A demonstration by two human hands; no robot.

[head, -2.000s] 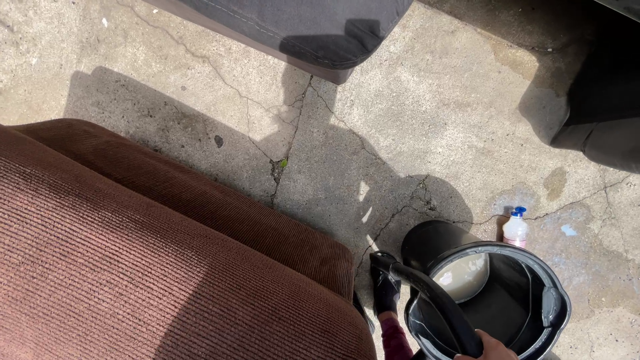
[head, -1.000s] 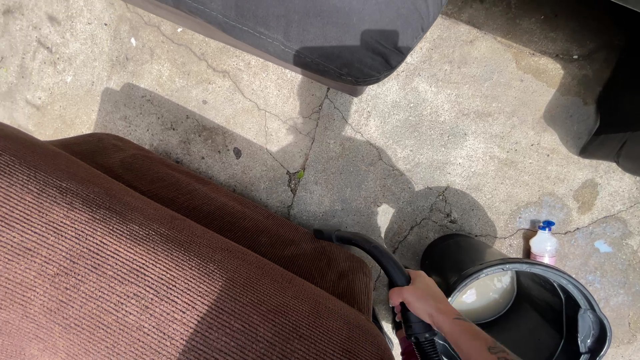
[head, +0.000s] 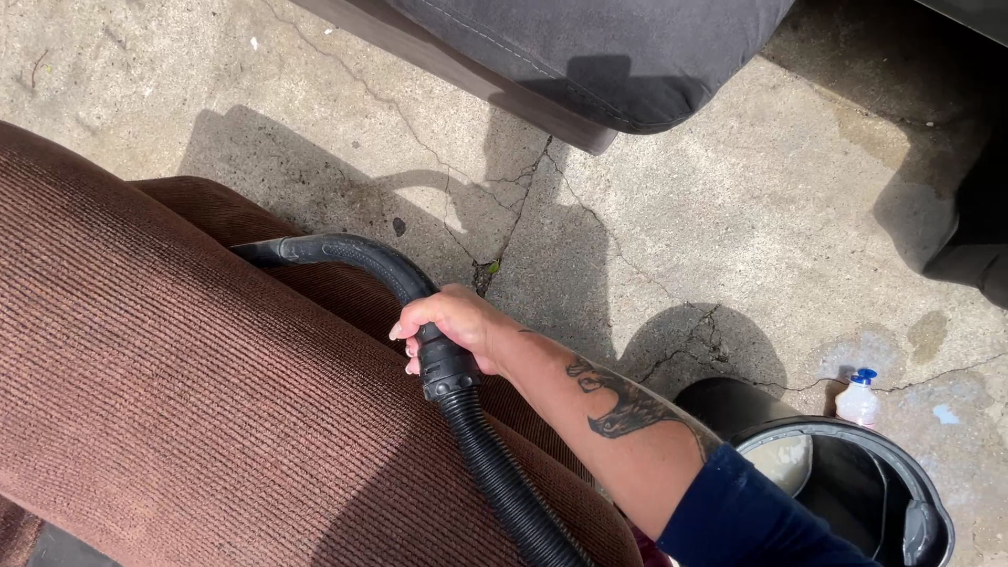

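Observation:
My right hand (head: 453, 323) is wrapped around the curved black plastic handle of a vacuum hose (head: 362, 252), just above its ribbed collar. The ribbed flexible hose (head: 504, 472) runs down from the hand to the bottom edge. Leftward, the tube reaches over the brown ribbed-fabric upholstered furniture (head: 236, 378), and its far end is hidden behind the nearer padded part. My left hand is not in view.
A black bucket (head: 850, 488) holding cloudy liquid stands at the lower right, beside a white bottle with a blue cap (head: 858, 402). Grey upholstered furniture (head: 598, 63) is at the top. Cracked concrete (head: 709, 220) lies between; a dark object (head: 984, 228) is at the right edge.
My right hand has moved up and left from beside the bucket with the vacuum handle. The tube's end, seen at the brown furniture's edge one second ago, is now hidden farther left.

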